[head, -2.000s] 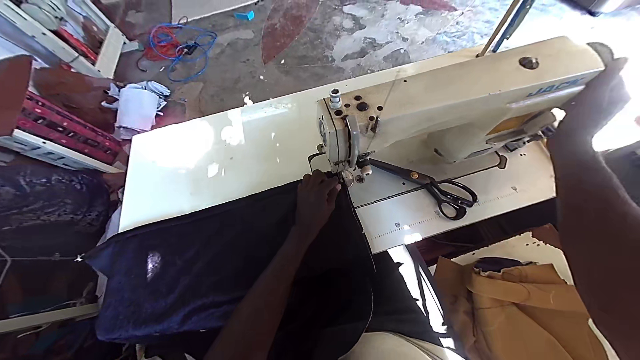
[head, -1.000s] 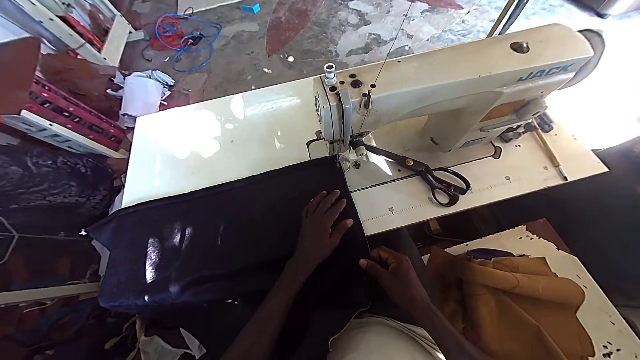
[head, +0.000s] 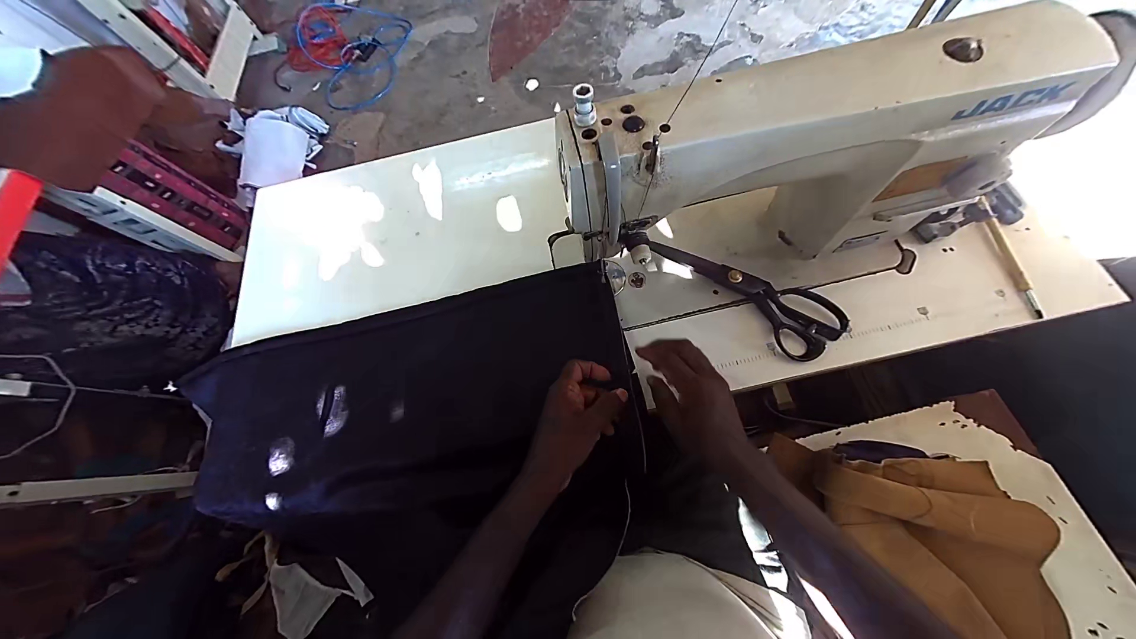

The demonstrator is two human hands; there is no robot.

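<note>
Dark navy cloth point(head: 417, 382) lies over the front of the white sewing table point(head: 311, 231), its top corner at the needle area of a Jack sewing machine point(head: 834, 115). My left hand point(head: 586, 413) rests on this cloth near its right edge, fingers curled with a bit of the fabric seemingly pinched between them. Just right of that edge is my right hand point(head: 688, 390), fingers bent and apart; whether it touches the cloth cannot be told. Black-handled fabric scissors point(head: 754, 288) lie on the machine bed, blades toward the needle.
Brown cloth point(head: 941, 532) is piled on a worn board at the lower right. A wooden-handled tool point(head: 1012, 257) lies at the bed's right end. Blue and red cables point(head: 355, 49) are on the floor. Crates point(head: 169, 200) and a white roll point(head: 271, 151) stand left of the table.
My right hand has come from the machine's handwheel down to the cloth's right edge. My left hand has moved from beside the needle down onto the cloth, and its fingers have curled.
</note>
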